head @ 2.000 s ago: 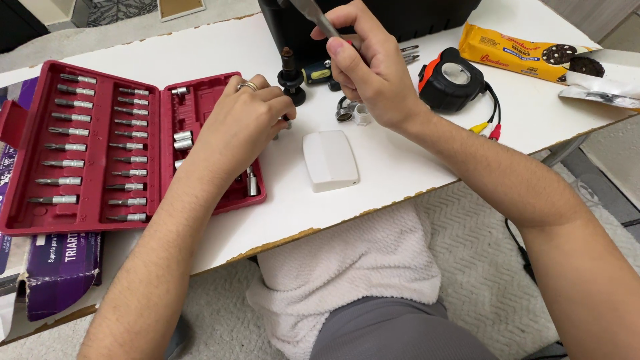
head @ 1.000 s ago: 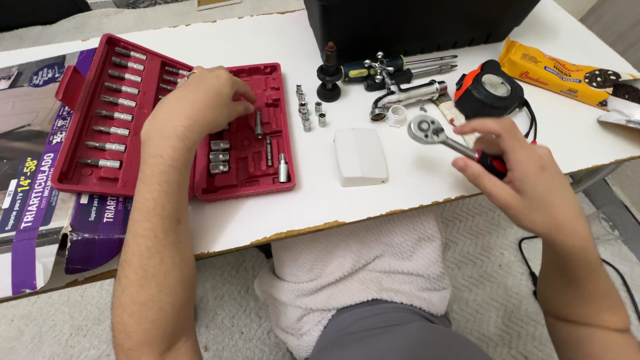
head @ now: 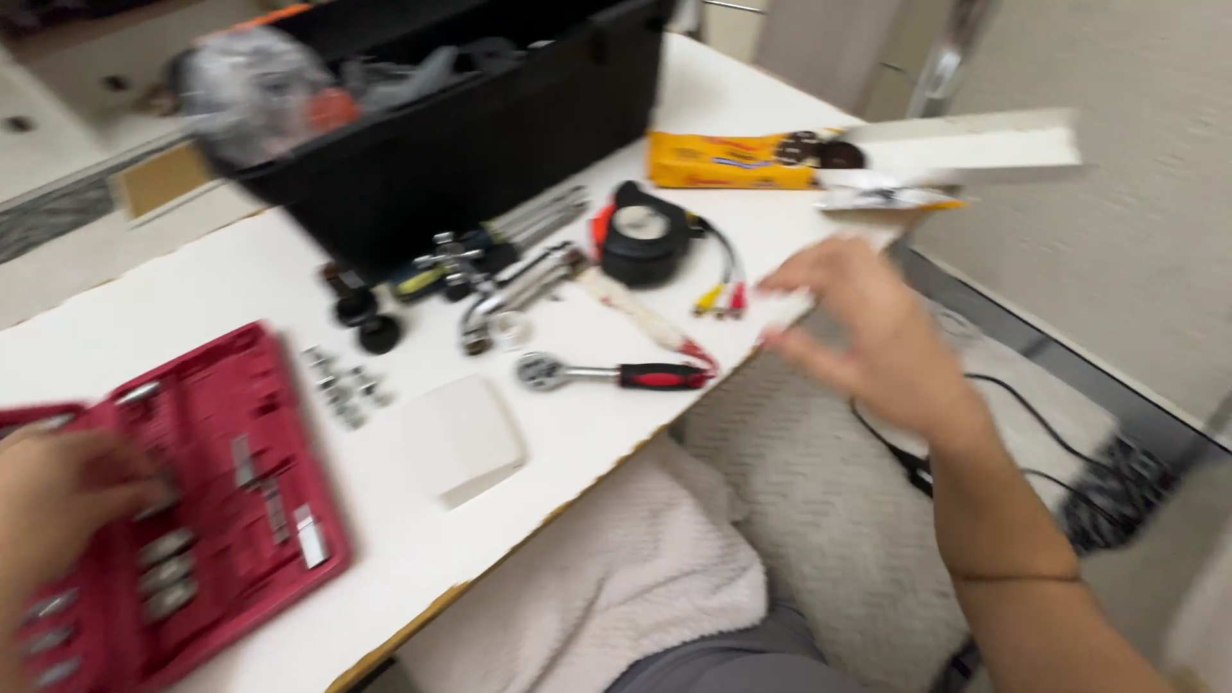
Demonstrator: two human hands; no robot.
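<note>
My left hand is over the red socket set case at lower left, its fingers near the sockets; blur hides whether they grip one. My right hand is raised past the table's front edge, fingers apart, with nothing in it. A ratchet wrench with a black and red handle lies on the white table, left of that hand. Between case and ratchet sits a white plastic box-like piece. Several small sockets stand beside the case.
A black toolbox stands at the back. Nearer are a chrome faucet, a screwdriver, a black tape measure and a cable with yellow and red plugs. A yellow cookie package lies at the right end.
My right hand has let go of the ratchet, which now lies on the table, and has moved off to the right. The view has turned to the right.
</note>
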